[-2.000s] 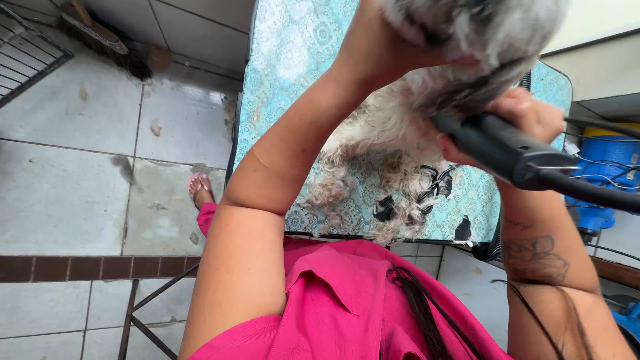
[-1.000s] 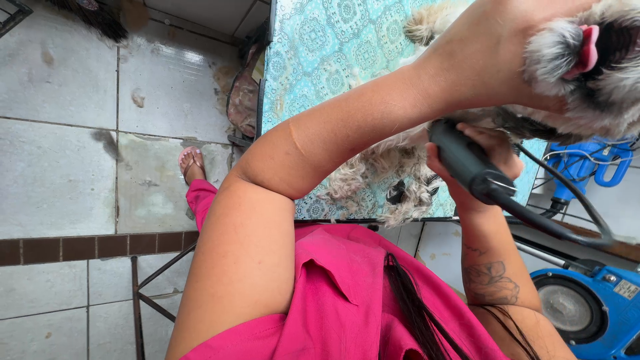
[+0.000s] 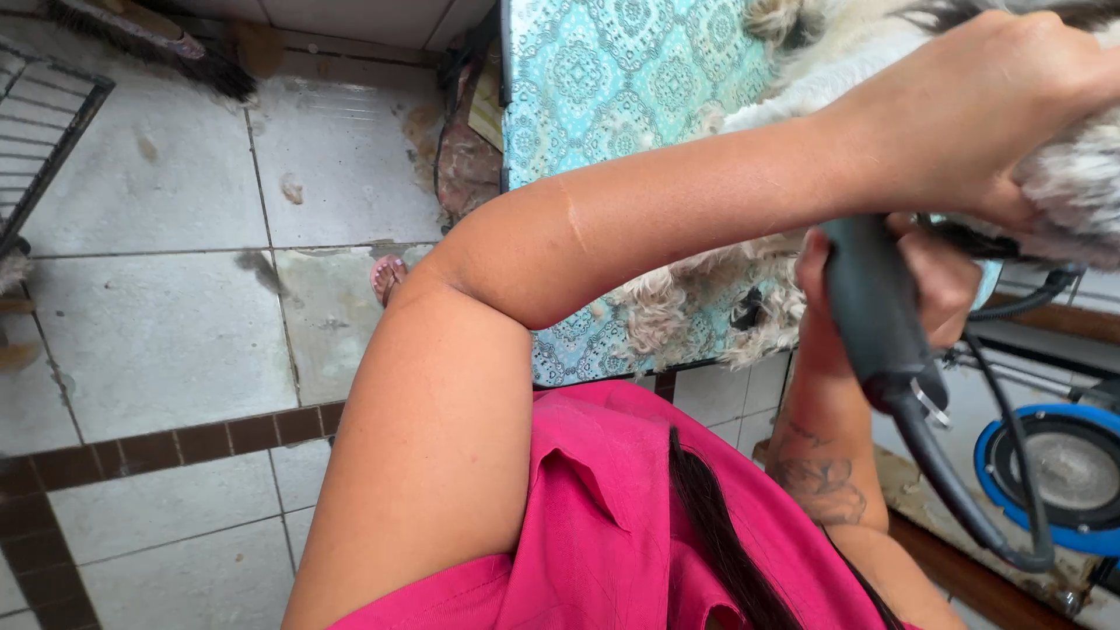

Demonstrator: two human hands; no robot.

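Observation:
A dog with white and grey fur [image 3: 809, 92] is on the grooming table with a turquoise patterned cover [image 3: 630, 79], partly cut off at the upper right. My left hand [image 3: 989, 105] reaches across and grips fur at the dog's head end; its fingertips are mostly hidden. Below it, my right hand [image 3: 936, 280] is closed around a black corded electric clipper [image 3: 879, 306], whose blade end is hidden behind my left forearm. Cut fur [image 3: 661, 319] lies in clumps near the table's front edge.
A broom [image 3: 166, 39] and a metal wire rack [image 3: 52, 131] are on the tiled floor at the left. A blue-rimmed round device [image 3: 1063, 468] stands at the lower right. The clipper's cord [image 3: 971, 507] loops below my right hand.
My left hand has moved right along with the dog's head, which showed its face and tongue one second ago. The clipper has stayed in my right hand. The view has shifted.

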